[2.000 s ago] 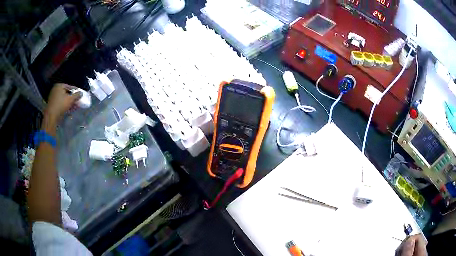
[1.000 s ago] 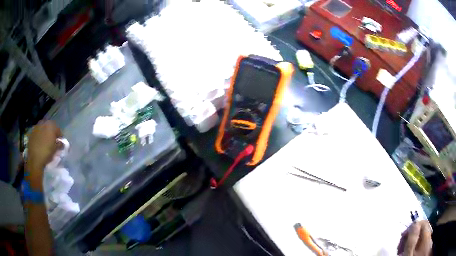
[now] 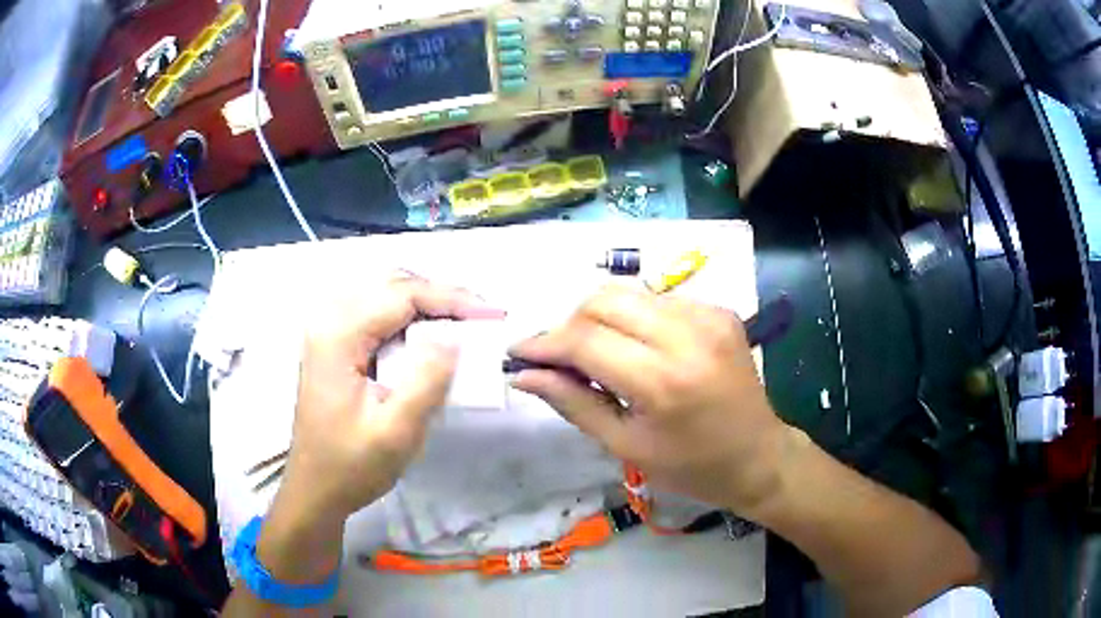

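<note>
My left hand (image 3: 362, 392), blurred, with a blue wristband, holds a white charger (image 3: 473, 362) over the white mat (image 3: 712, 423). My right hand (image 3: 646, 386) pinches a small black connector (image 3: 522, 365) between thumb and fingers, its tip at the charger's right side. Whether the two touch is too blurred to tell. A bundled orange cable (image 3: 531, 558) with a white tie lies on the mat below the hands. A black capacitor (image 3: 622, 260) and a yellow-orange screwdriver handle (image 3: 680, 270) lie at the mat's back right. The tweezers (image 3: 263, 466) show partly beside my left wrist.
A bench meter (image 3: 423, 73) stands behind the mat, with yellow blocks (image 3: 528, 185) before it. The red power box (image 3: 121, 145) is at the back left. The orange-cased multimeter (image 3: 115, 459) and rows of chargers (image 3: 36, 483) are left. Two chargers (image 3: 1042, 392) are far right.
The view has swung right. My left hand has come from the grey bin to the mat with a white charger. My right hand with the small dark connector is now beside it, mid-view.
</note>
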